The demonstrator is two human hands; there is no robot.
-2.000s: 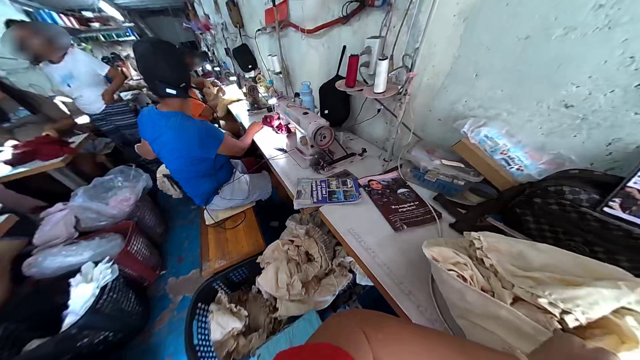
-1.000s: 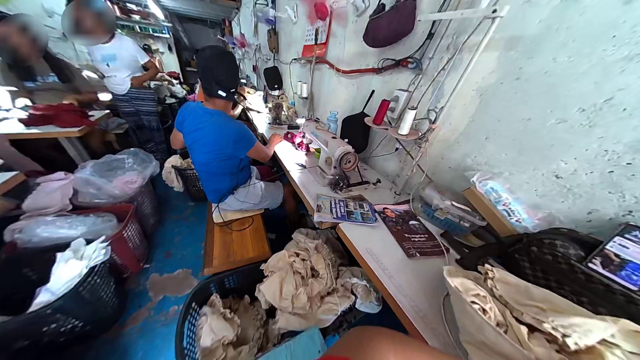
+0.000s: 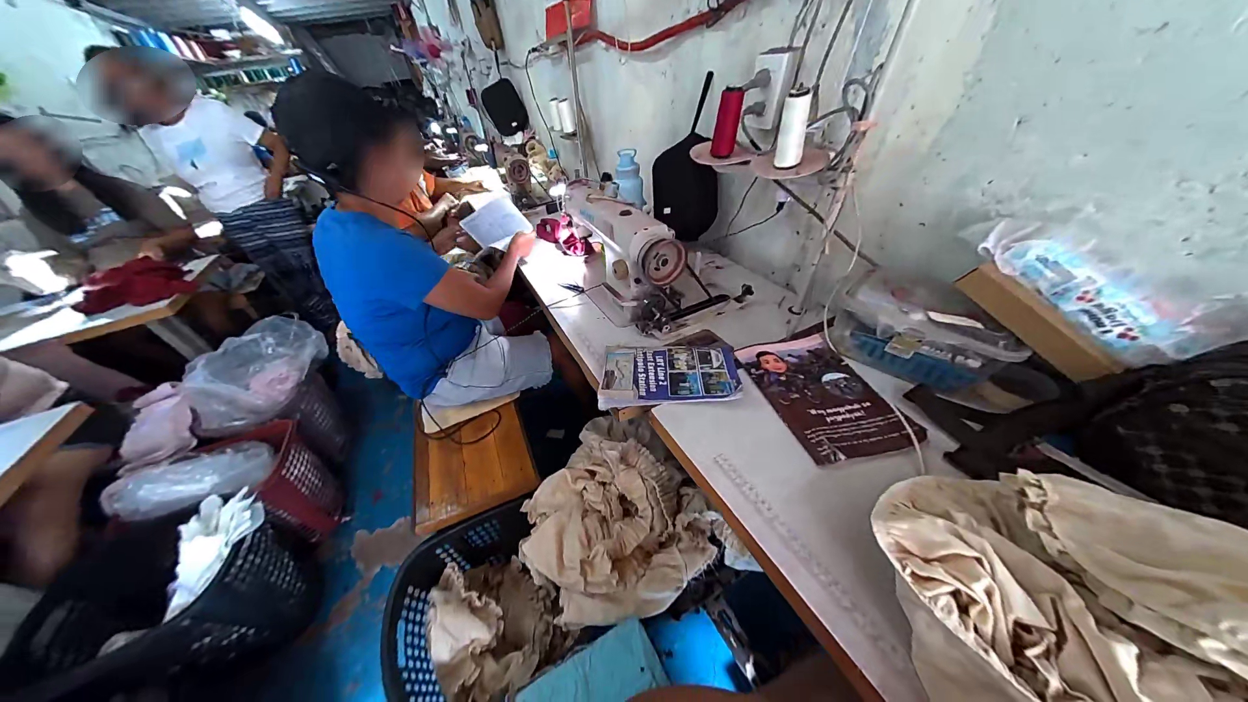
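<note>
Neither my left hand nor my right hand shows; only a bit of bare skin is at the bottom edge, and I cannot tell which body part it is. Beige gathered fabric (image 3: 619,526) fills a black plastic basket (image 3: 395,624) beside the white sewing table (image 3: 770,487). More beige cloth (image 3: 1082,575) lies bunched at the table's right end. A printed booklet (image 3: 670,373) and a dark magazine (image 3: 829,398) lie on the tabletop. Behind them stands a white sewing machine (image 3: 629,234), with dark red cloth (image 3: 564,235) near its head.
A co-worker in a blue shirt (image 3: 380,288) sits on a wooden bench (image 3: 473,468), holding a pale sheet (image 3: 495,222). Red and white thread cones (image 3: 726,122) stand by the wall. A clear plastic box (image 3: 921,336) and a black bag (image 3: 1170,429) are at right. More baskets (image 3: 292,478) stand at left.
The co-worker in blue has turned sideways and now holds up a pale sheet; earlier a hand was at the sewing machine. The view has shifted.
</note>
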